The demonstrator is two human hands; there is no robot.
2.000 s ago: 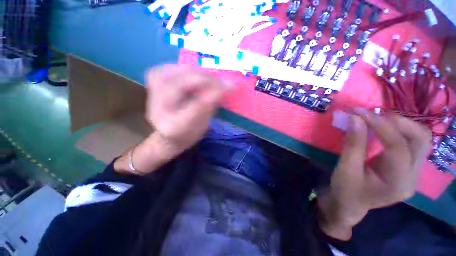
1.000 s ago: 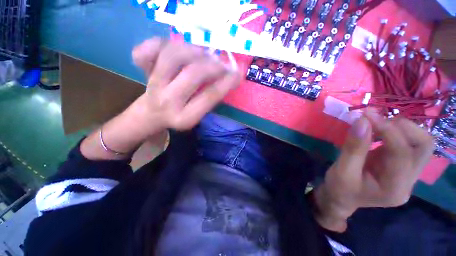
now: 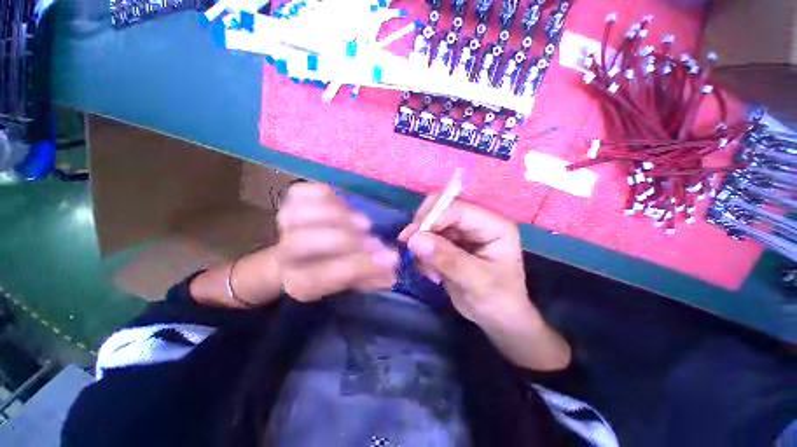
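My right hand (image 3: 476,253) pinches a thin pale strip (image 3: 444,201) between thumb and fingers, in front of the mat's edge; I cannot tell what the strip is. My left hand (image 3: 328,244) is beside it, blurred, with its fingers curled towards the right fingertips; whether it holds anything cannot be seen. The black circuit board panels (image 3: 456,128) lie on the pinkish-red mat (image 3: 345,148) beyond my hands, with white strips across part of them. A pile of ribbon cables (image 3: 301,44) with blue ends lies to their left.
Red wire leads (image 3: 647,122) with white ends lie right of the boards. A white label (image 3: 560,173) lies on the mat near them. Boards with pale strips (image 3: 750,188) are at far right. More boards (image 3: 144,9) lie at upper left. A cardboard box (image 3: 166,192) stands below the bench.
My right hand has moved left from beside the red leads to near my left hand, and a pale strip now shows in it. The bench scene has shifted left and up in view.
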